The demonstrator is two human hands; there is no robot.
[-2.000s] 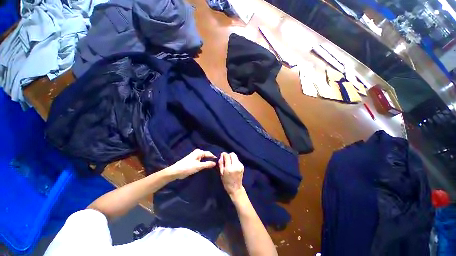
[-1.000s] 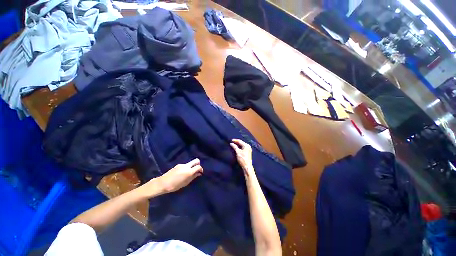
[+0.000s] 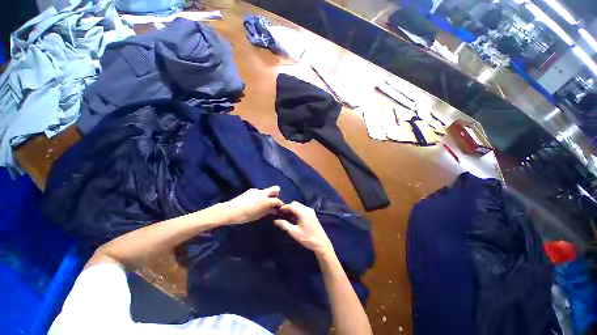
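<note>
A navy garment [image 3: 229, 150] with shiny dark lining [image 3: 118, 176] lies spread over the wooden table in front of me and over its near edge. My left hand [image 3: 256, 204] and my right hand [image 3: 300, 224] meet over the middle of it, fingertips close together. They seem to pinch a small bit of the dark cloth between them; the exact spot is hidden by the fingers.
Grey-blue garments [image 3: 163, 65] and pale pieces [image 3: 49, 78] are heaped upper left. A black cut piece [image 3: 321, 124] lies mid-table. Paper patterns [image 3: 386, 121] and a small red box [image 3: 469, 139] lie at the far edge. A navy garment stack [image 3: 481, 255] is at right.
One second ago my hands were apart on the navy cloth; now they are together at its middle. The cloth under them has shifted and more shiny lining shows.
</note>
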